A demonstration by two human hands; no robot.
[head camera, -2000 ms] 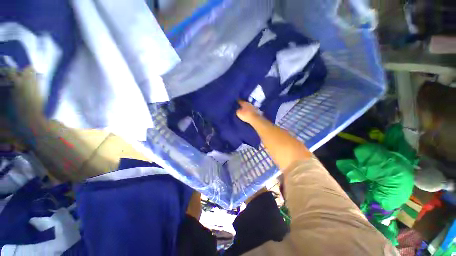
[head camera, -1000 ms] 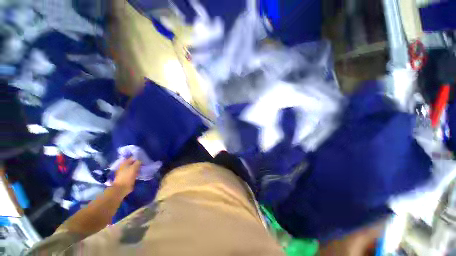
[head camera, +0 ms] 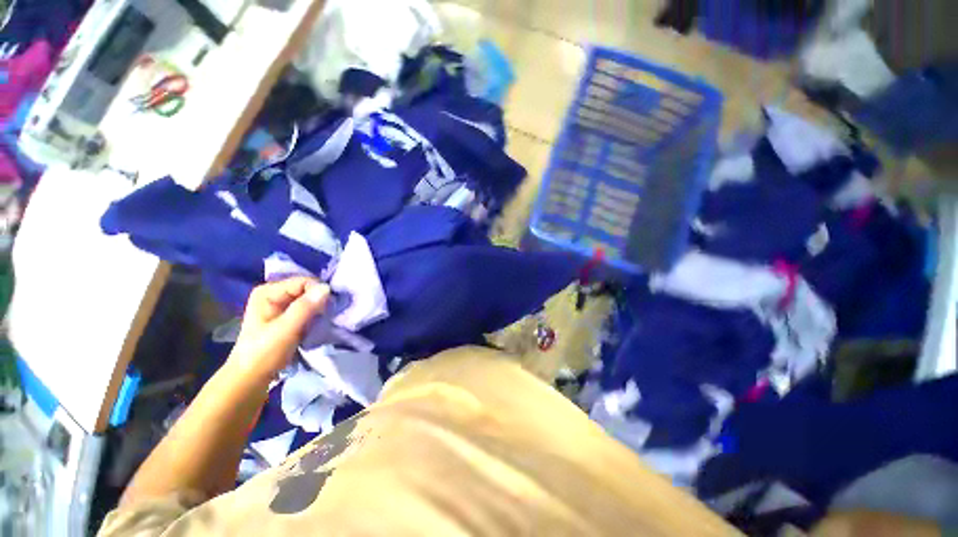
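Note:
My left hand (head camera: pixel 282 317) is closed on a pale grey-white tie or panel (head camera: pixel 360 281) at the middle of a navy bundle (head camera: pixel 441 278). The bundle's navy pieces spread out to both sides, the left part reaching over the edge of the white table. More navy and pale grey pieces (head camera: pixel 368 168) lie just beyond it. My right hand is not clearly visible; a small blurred skin-toned patch shows at the bottom right edge.
A blue slotted plastic basket (head camera: pixel 628 157) stands on the pale floor beyond. Navy and pale grey bundles with red ties (head camera: pixel 725 315) are heaped at right. A white machine table (head camera: pixel 79 273) with red-handled scissors (head camera: pixel 163 94) is at left.
The view has swung from the lined basket to the heaps and machine table. My left hand has raised the navy bundle by its pale part. The arm formerly in the basket is gone from there.

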